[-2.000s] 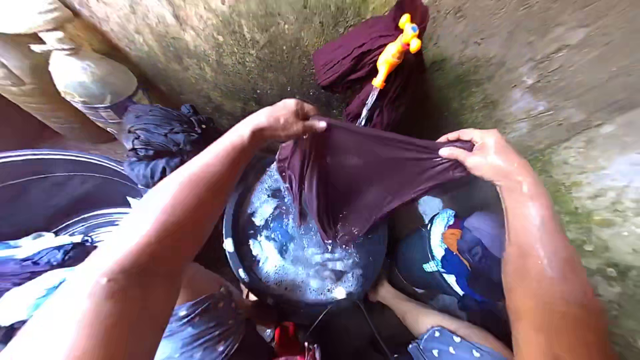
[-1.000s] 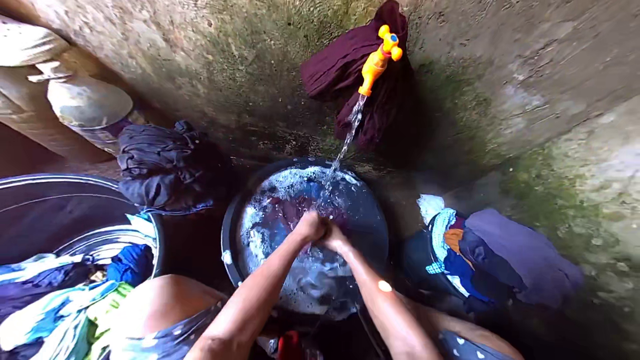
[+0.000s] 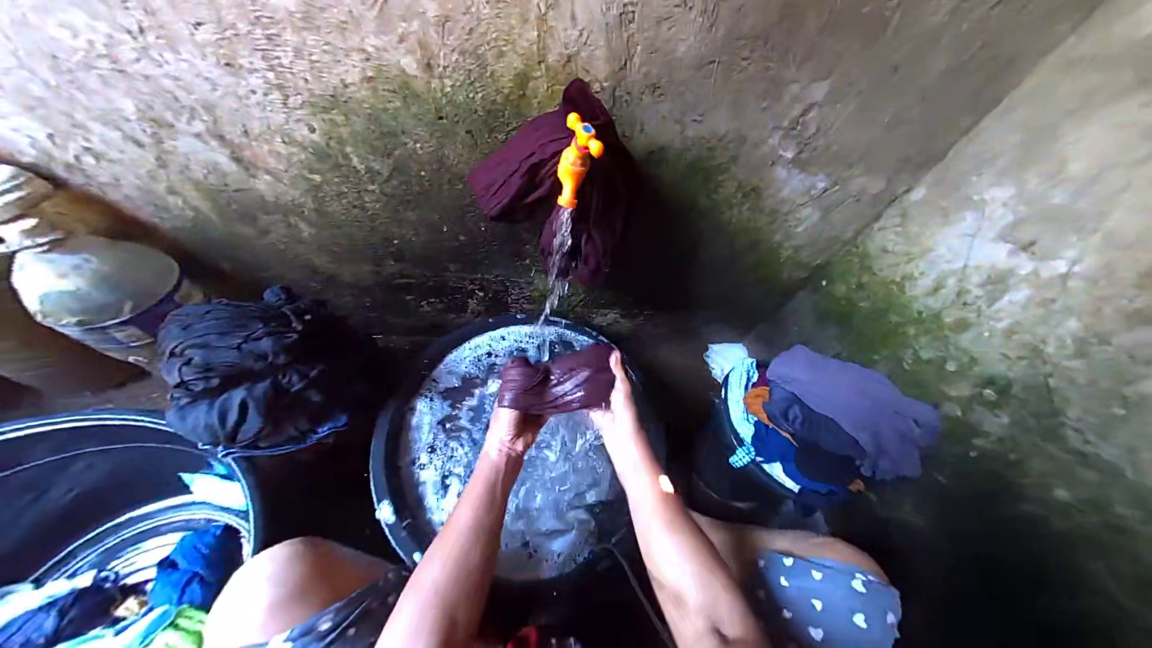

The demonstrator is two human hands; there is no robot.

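Note:
A wet maroon cloth (image 3: 562,380) is bunched between my two hands, above the far part of a round dark tub (image 3: 387,486) of sudsy water. My left hand (image 3: 517,421) grips its left end from below. At its right end, my right hand (image 3: 619,400) holds the cloth with the fingers pointing up. Water runs from an orange plastic tap (image 3: 574,166) down to the tub's far side, just behind the cloth. More maroon fabric (image 3: 522,171) hangs at the wall around the tap.
To the right stands a dark bucket heaped with clothes (image 3: 837,414). A dark bundle of wet cloth (image 3: 252,369) lies left of the tub, near a large black basin (image 3: 90,418) holding laundry. A whitish rounded container (image 3: 94,279) is at far left. The concrete wall (image 3: 360,135) rises behind.
Two seconds ago my hands held the maroon cloth spread wide; one second ago they were together low over the water. Now they are raised and slightly apart, with the cloth bunched between them.

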